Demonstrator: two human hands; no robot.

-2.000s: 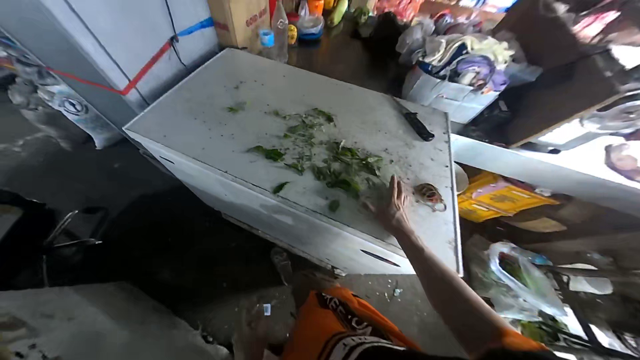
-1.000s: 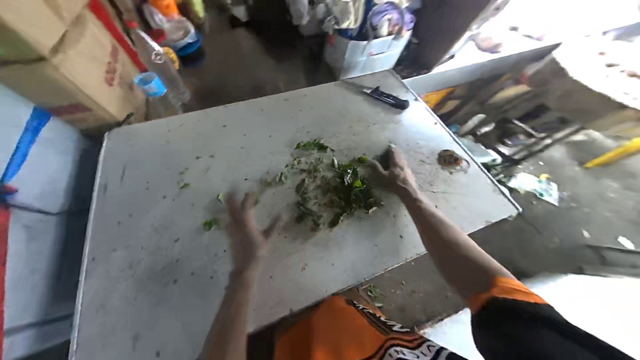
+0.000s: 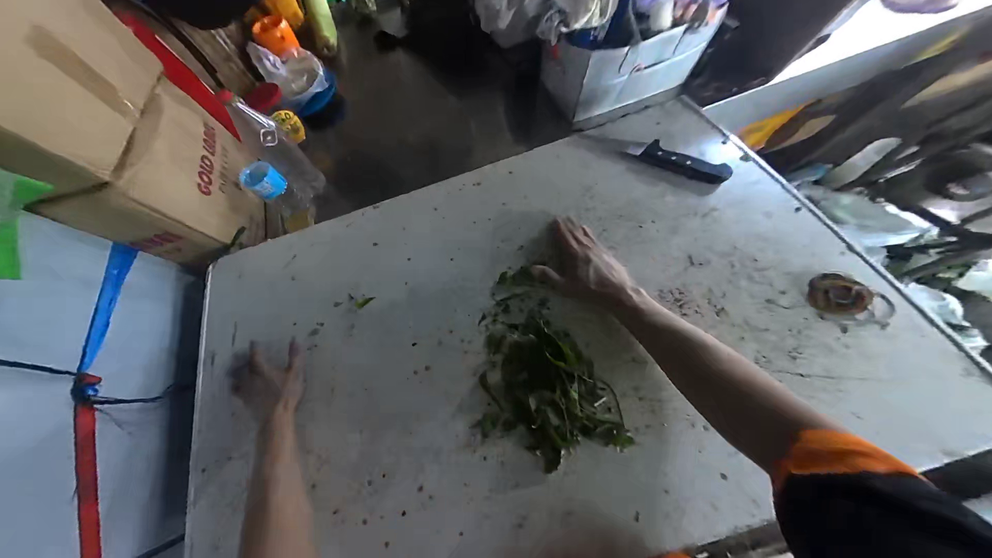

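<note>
On a pale, speckled tabletop [image 3: 403,341] lies a heap of green leaves and stems [image 3: 554,387]. My right hand [image 3: 585,263] rests palm down at the heap's far end, its thumb touching a few leaves. Whether anything is beneath the palm cannot be seen. My left hand [image 3: 271,380], blurred and with fingers spread, is over the left part of the top, holding nothing visible. A small leaf scrap [image 3: 361,301] lies between that hand and the far edge. Toward the far right corner is a knife with a black handle [image 3: 686,164].
A brown coiled item [image 3: 841,296] sits near the right edge. Beyond the far left edge stand cardboard boxes [image 3: 178,170] and clear plastic bottles [image 3: 279,147]. A white box of mixed items [image 3: 620,74] is behind the far corner. Dark specks dot the surface.
The leaves, spread out two seconds ago, now lie in a tighter heap. My left hand has moved away from them to the left. The view has shifted closer over the table.
</note>
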